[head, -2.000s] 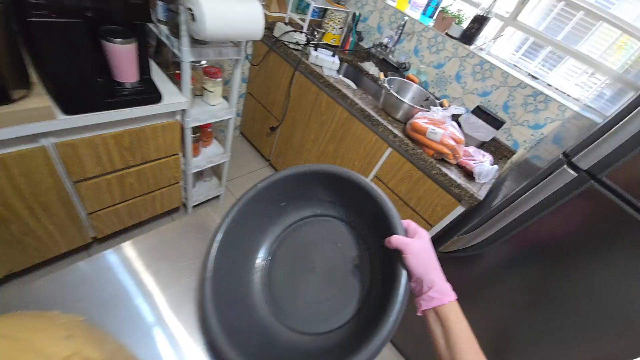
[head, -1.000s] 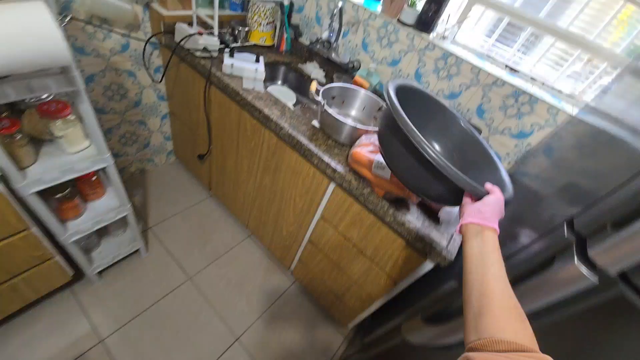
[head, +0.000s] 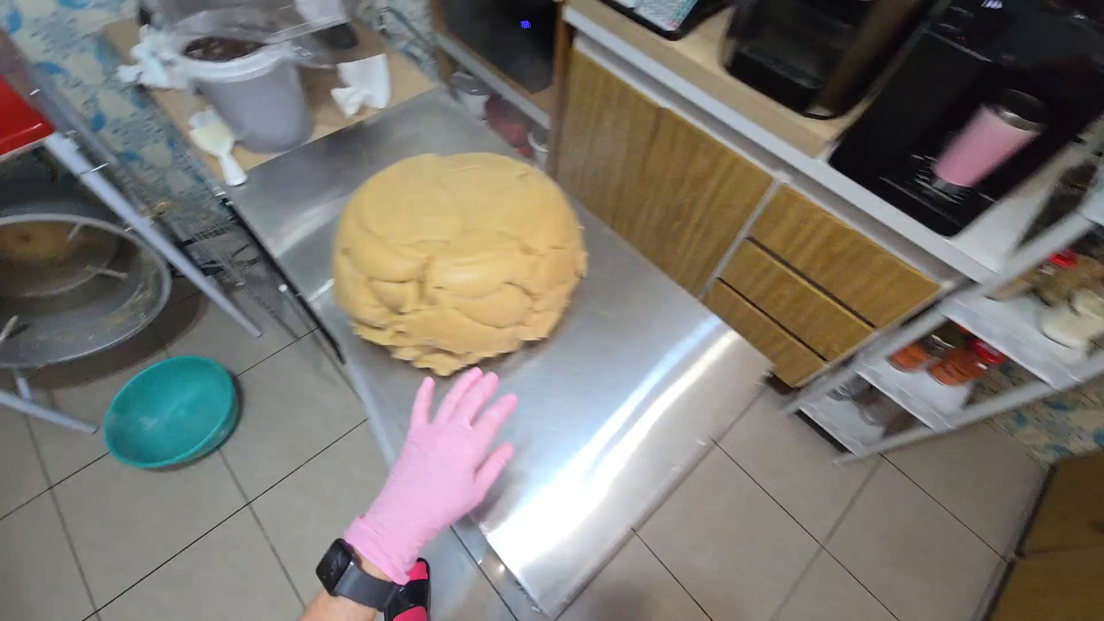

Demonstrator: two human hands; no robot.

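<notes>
A large mound of tan dough (head: 457, 259) rests on a stainless steel table (head: 630, 371). My left hand (head: 444, 470), in a pink glove with a smartwatch at the wrist, reaches over the near part of the table with its fingers spread. It holds nothing; its fingertips are just below the dough's near edge, and whether they touch it cannot be told. My right hand is out of view. The black basin is not seen in the frame of now.
A teal plastic bowl (head: 171, 412) lies on the tiled floor at left, near a large metal bowl (head: 78, 302). Behind the dough stand a bucket of dark contents (head: 254, 103) and a white scoop (head: 217, 142). Drawers (head: 802, 293) and a shelf rack (head: 931, 388) stand at right.
The view has swung from the sink counter to the steel table. One second ago a pink-gloved hand held the black basin over the counter; now that basin is out of view and my left hand has come in.
</notes>
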